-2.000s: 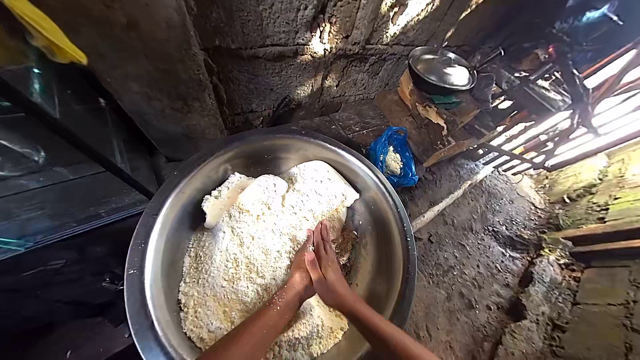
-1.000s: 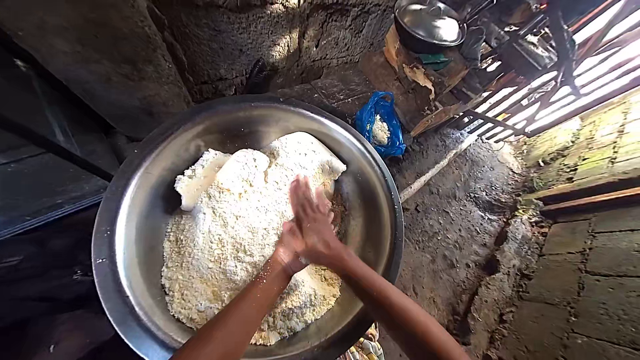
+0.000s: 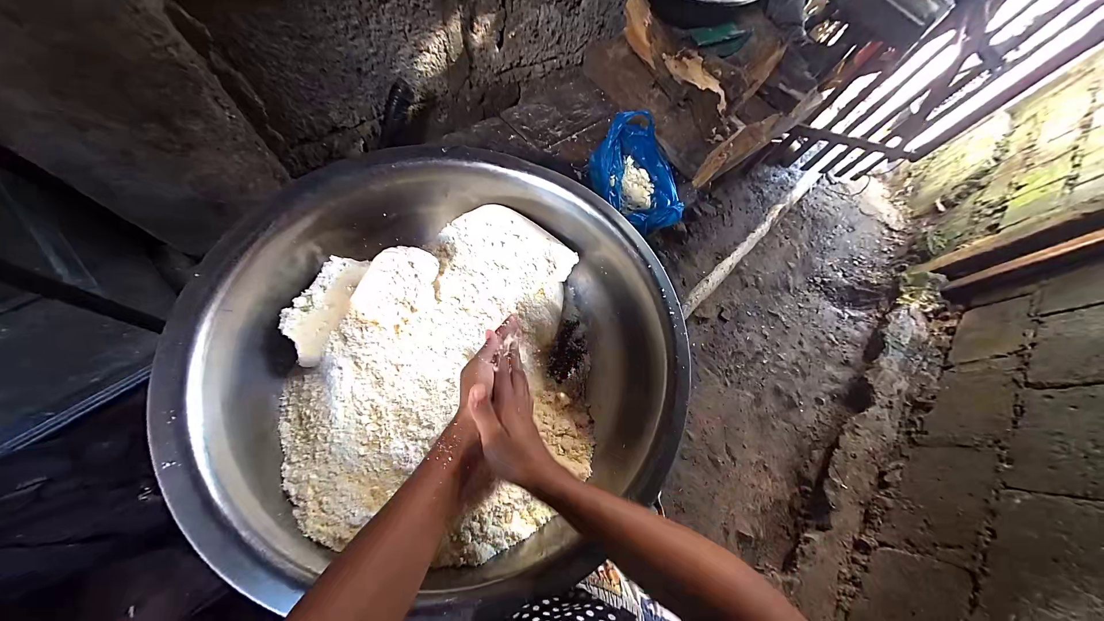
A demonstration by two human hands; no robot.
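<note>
A wide metal basin (image 3: 638,362) holds a big heap of pale, crumbly, grated-looking food (image 3: 397,379), with smoother lumps at its top. Over the right part of the heap, my left hand (image 3: 477,375) and my right hand (image 3: 509,414) are pressed palm to palm, fingers pointing away from me. White crumbs cling to the left wrist and the fingers. Whether anything lies between the palms is hidden. A small dark patch (image 3: 567,349) shows against the basin wall, just right of the fingertips.
Beyond the basin's upper right edge sits an open blue plastic bag (image 3: 660,203) with pale crumbs inside. Wood pieces (image 3: 733,151) lie behind it, and a pale pole (image 3: 750,246) rests on the dirt ground. A rough stone wall (image 3: 345,52) stands behind; slatted bars are at upper right.
The hands, crossed with fingers spread apart one second ago, are now aligned palm to palm, much as two seconds ago. The heap looks much the same.
</note>
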